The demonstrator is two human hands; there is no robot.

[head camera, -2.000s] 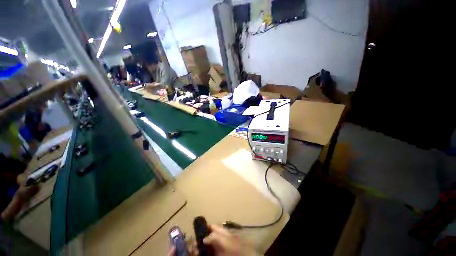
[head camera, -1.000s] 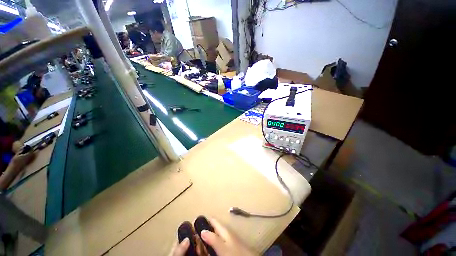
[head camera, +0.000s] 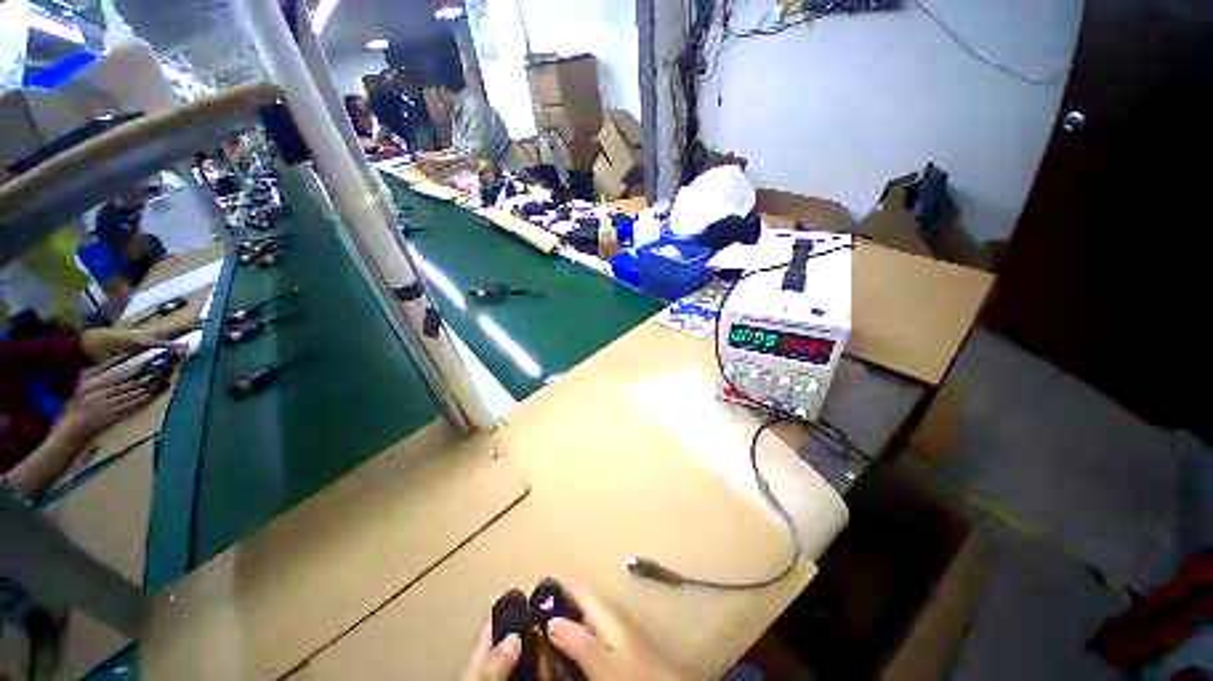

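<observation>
My left hand [head camera: 491,656] is at the bottom edge, closed on a dark oval handheld unit [head camera: 510,615]. My right hand [head camera: 609,644] is beside it, with its thumb on a second dark unit [head camera: 549,601]. The two units are side by side, upper ends pointing away from me; their lower parts are cut off or hidden by the hands. The test lead [head camera: 725,583] lies curved on the cardboard bench covering [head camera: 585,519], its loose connector end right of and above my hands. It runs to the white power supply [head camera: 788,326] with green and red digits.
The green conveyor [head camera: 575,319] carries dark units at the left and beyond. A rack upright [head camera: 386,253] stands beside it. A blue bin [head camera: 665,266] with a white bag is behind the power supply. Other people's hands [head camera: 100,399] work at the far left. A dark door is at right.
The view has turned and shifted, so the bench and power supply appear farther right. The two units were apart and tilted differently two seconds ago; now they are close together between my hands.
</observation>
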